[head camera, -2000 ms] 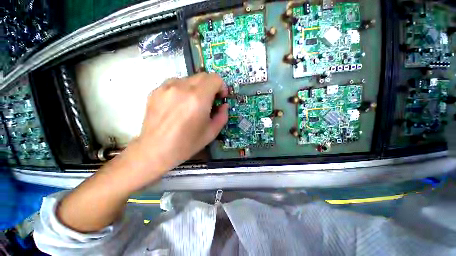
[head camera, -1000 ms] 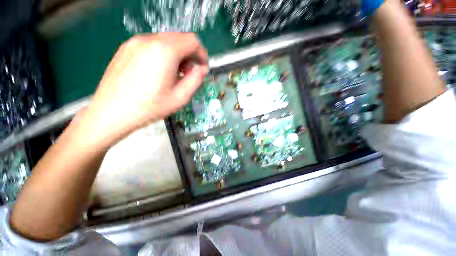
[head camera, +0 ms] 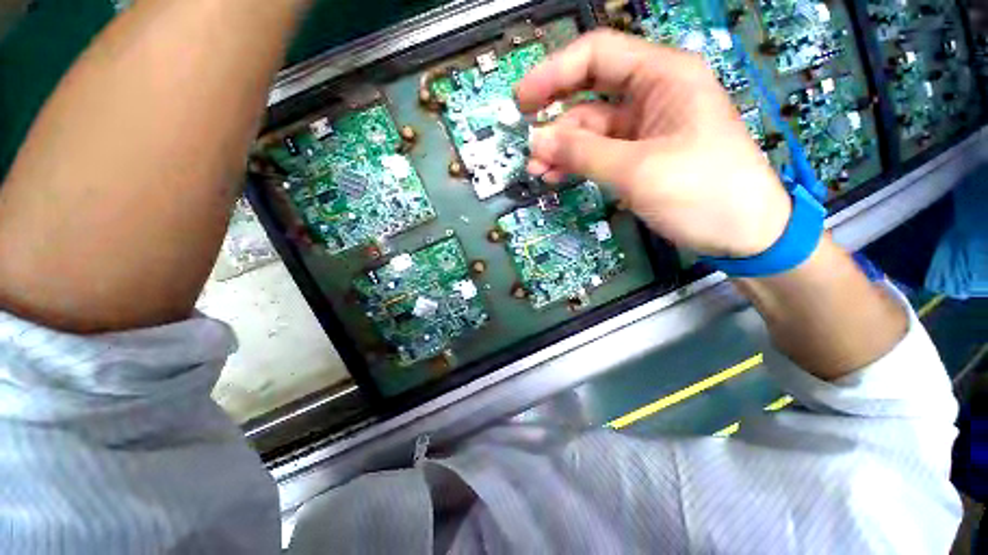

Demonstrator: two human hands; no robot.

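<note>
A carrier [head camera: 458,222] holding four green circuit boards lies in front of me. The upper left board [head camera: 345,186], lower left board [head camera: 425,306] and lower right board [head camera: 563,252] show well. My right hand [head camera: 531,121] is over the upper right board [head camera: 477,146] and covers part of it, thumb and fingers curled close together. A pale speck shows at the fingertips; whether it is a held part or board behind is unclear. A blue wrist strap [head camera: 785,244] is on that wrist. My left hand is cut off beyond the top edge; only its forearm shows.
More carriers with boards [head camera: 829,136] lie to the right. A pale line bed [head camera: 271,347] shows left of the near carrier. The near conveyor rail [head camera: 520,374] runs along my body. A blue cord [head camera: 764,92] rises from the strap across the right-hand boards.
My right hand has come down from the top right to the upper right board. My left hand has moved up out of view. The camera view has turned and shifted; the parts piles are out of view.
</note>
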